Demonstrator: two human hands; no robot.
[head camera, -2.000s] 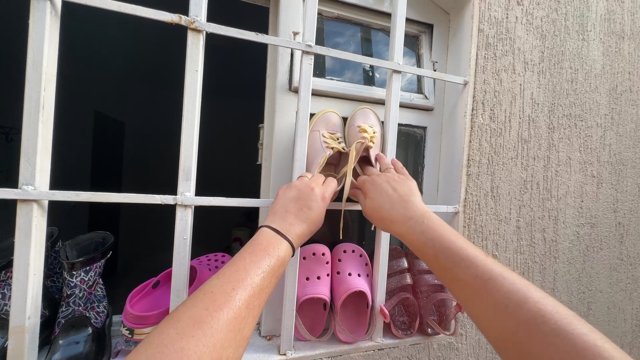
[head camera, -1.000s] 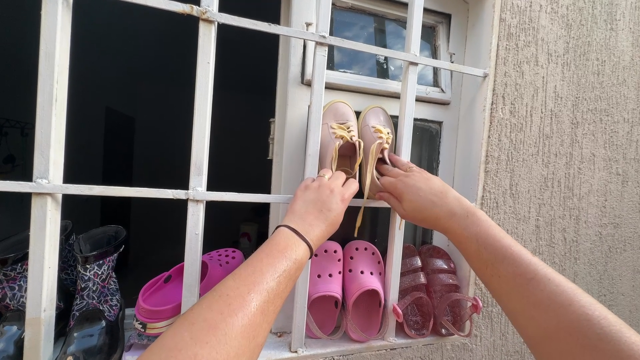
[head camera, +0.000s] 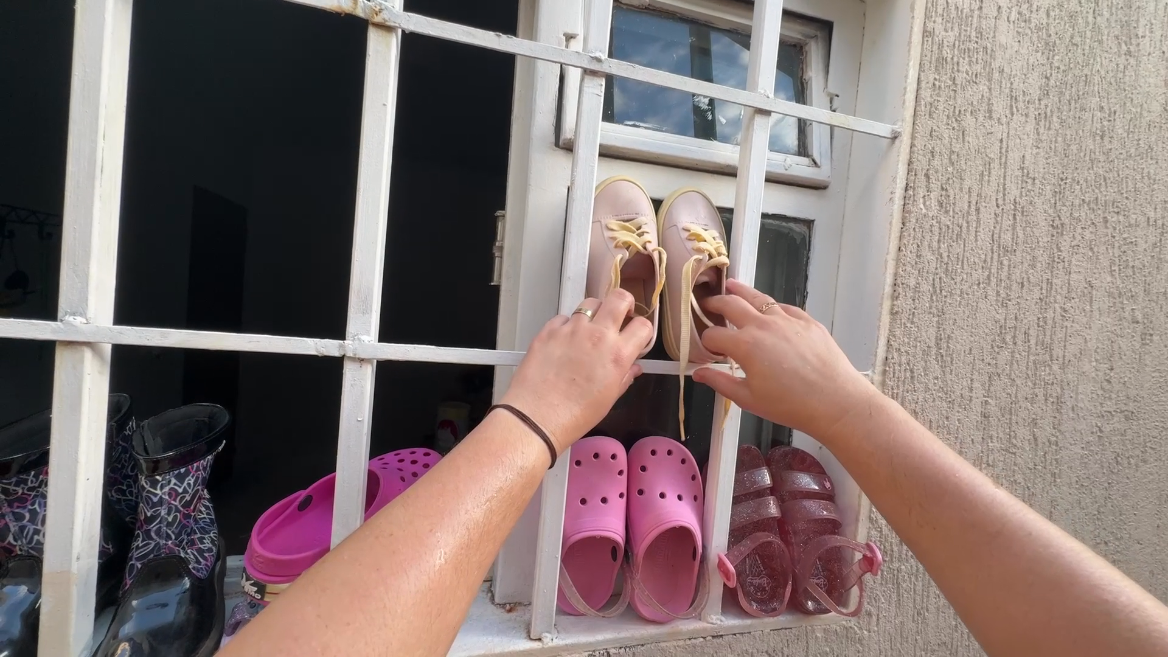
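Note:
Two pale pink sneakers with yellow laces stand toes up behind the white window bars, their heels by the middle crossbar. My left hand (head camera: 584, 365) has its fingers at the heel of the left sneaker (head camera: 613, 239), partly inside its opening. At the right sneaker (head camera: 680, 228), the fingers of my right hand (head camera: 776, 356) reach round a bar to the heel and opening; how firmly they hold is hard to tell. Loose lace ends hang below the crossbar (head camera: 438, 356). Beneath my hands, pink clogs (head camera: 595, 484) lean upright on the sill.
Glittery jelly sandals (head camera: 805, 511) stand right of the clogs. Another pink clog pair (head camera: 292, 534) and patterned rain boots (head camera: 173, 520) are at the left. Vertical bars (head camera: 365, 182) cross the window, and a rough plaster wall (head camera: 1031, 274) borders it on the right.
The sneakers, close together at the heels two seconds ago, now stand slightly apart there. My hands have stayed at their heels. The view has shifted a little.

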